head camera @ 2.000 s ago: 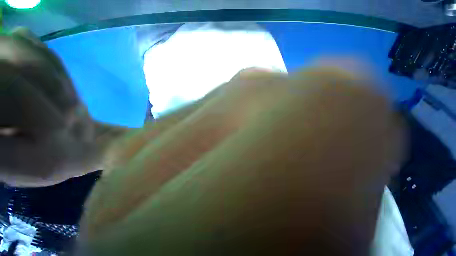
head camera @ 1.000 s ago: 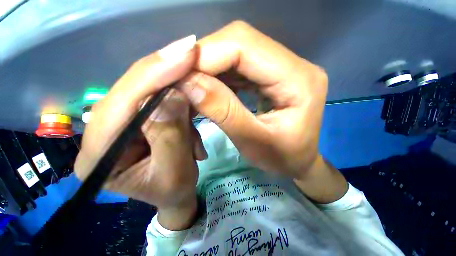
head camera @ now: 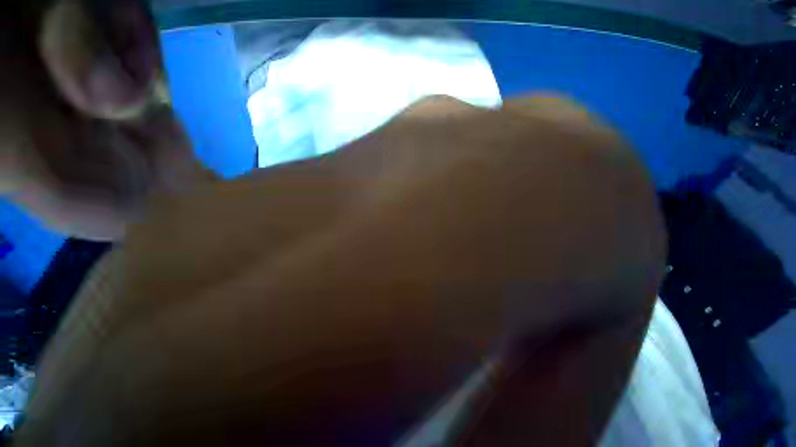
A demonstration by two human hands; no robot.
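What looks like my right hand fills the middle of the picture, very close to the camera and badly blurred. Its fingertips cannot be made out. What looks like my left hand is at the upper left, dark, blurred and cut off by the edge, with curled fingers. The two shapes overlap at the left. No held part can be made out in either hand.
A bright white cloth-like shape lies behind the hands against the blue floor. A dark machine edge crosses the top. Black ribbed trays are at the upper right. A white sleeve or garment shows at the lower right.
One second ago both hands met fingertip to fingertip around a thin dark strip before the panel. Now they are closer and blurred, the strip is not visible, and panel buttons are out of view.
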